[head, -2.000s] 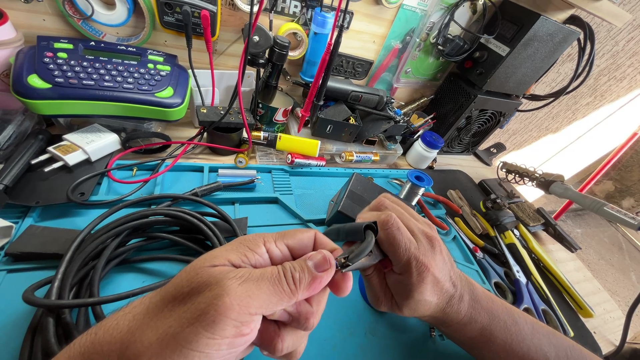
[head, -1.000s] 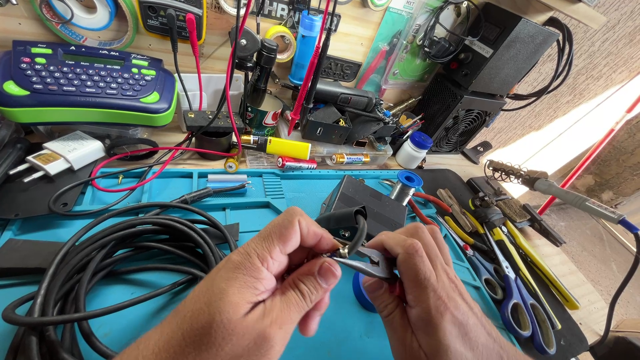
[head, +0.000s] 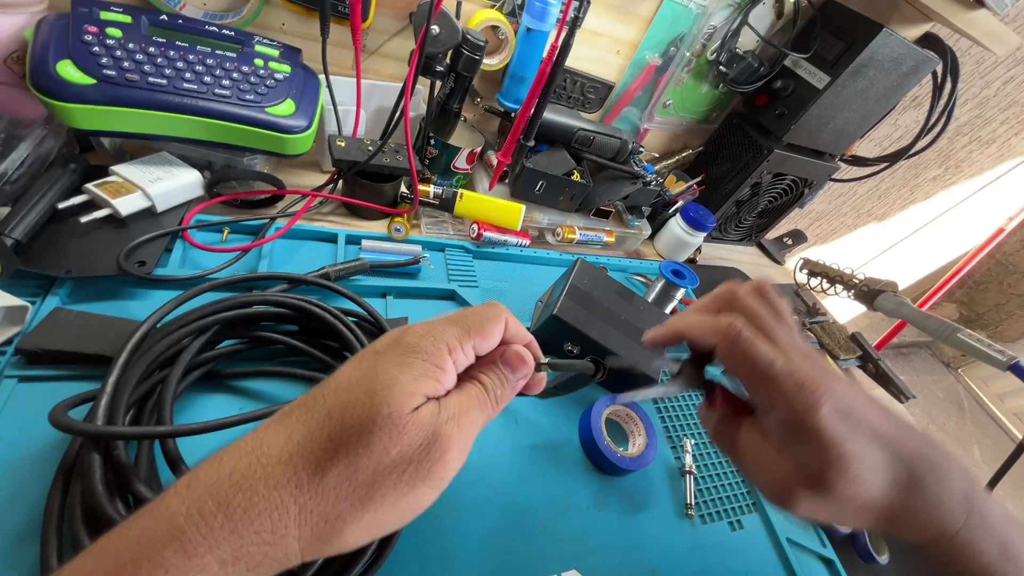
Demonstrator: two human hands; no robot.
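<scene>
Between the thumb and fingers of my left hand [head: 448, 392] is the end of a short black cable [head: 572, 366] that comes out of a black box [head: 600, 320]. My right hand [head: 784, 408], blurred, is to the right of the box and grips a tool with a pale metal blade or jaw [head: 652, 390] and a red part at the handle; its exact kind cannot be told. Below the box a roll of blue electrical tape [head: 618, 434] stands near a metal jack plug [head: 689, 478] on the blue work mat [head: 496, 512]. A solder spool [head: 672, 286] is behind the right hand.
A coiled black cable [head: 152, 384] fills the left of the mat. Behind are a label maker [head: 176, 80], batteries [head: 500, 234], a white bottle [head: 685, 230] and red and black test leads [head: 532, 96]. A soldering iron [head: 936, 320] rests at the right.
My right hand has moved right, away from my left hand, with the tool still in it. Both hands were together at the cable end before. The jack plug now shows on the mat.
</scene>
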